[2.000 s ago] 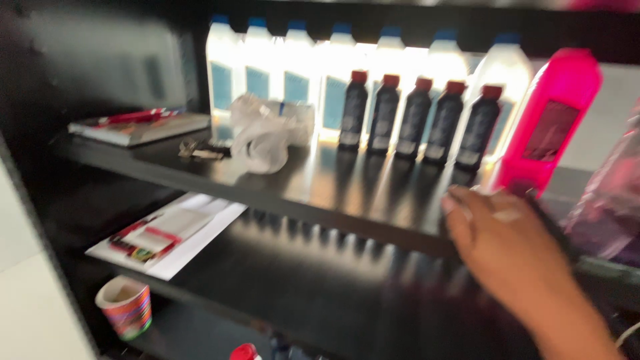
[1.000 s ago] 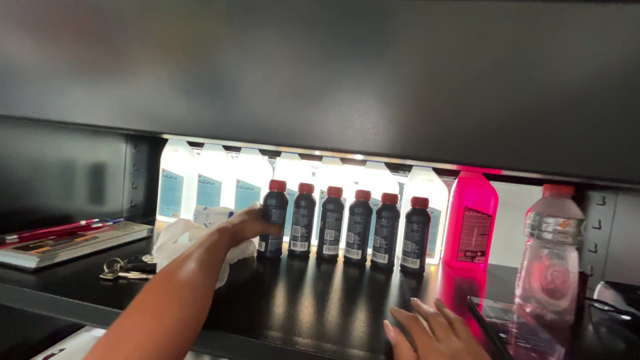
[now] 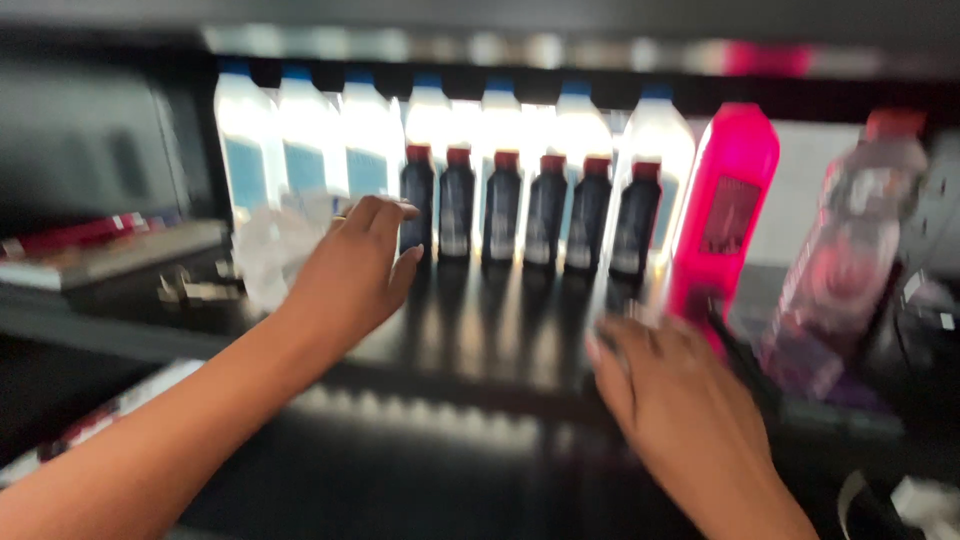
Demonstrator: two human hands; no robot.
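Observation:
Several small dark bottles with red caps [image 3: 502, 210] stand in a row on a black shelf [image 3: 480, 367]. Behind them is a row of large white bottles with blue caps and blue labels [image 3: 304, 142]. My left hand [image 3: 364, 255] is beside the leftmost dark bottle [image 3: 417, 206], fingers apart and nothing gripped. My right hand [image 3: 667, 367] is over the shelf's front, below the rightmost dark bottle [image 3: 635, 221]; its fingers are bent and blurred, and whether they hold anything is unclear. A bright pink bottle [image 3: 727, 202] stands to the right of the row.
At left lie a crumpled clear plastic bag [image 3: 270, 251], keys [image 3: 199, 289] and a notebook [image 3: 142, 251] with red pens on it. A clear plastic drink bottle with a red cap [image 3: 855, 240] stands at right. A shelf edge runs above, and a lower shelf holds papers [image 3: 142, 390].
Six dark bottles now as a second ago, one more than in the earliest frame. My left hand, absent two seconds ago, stays near the leftmost one. The view has shifted and blurred.

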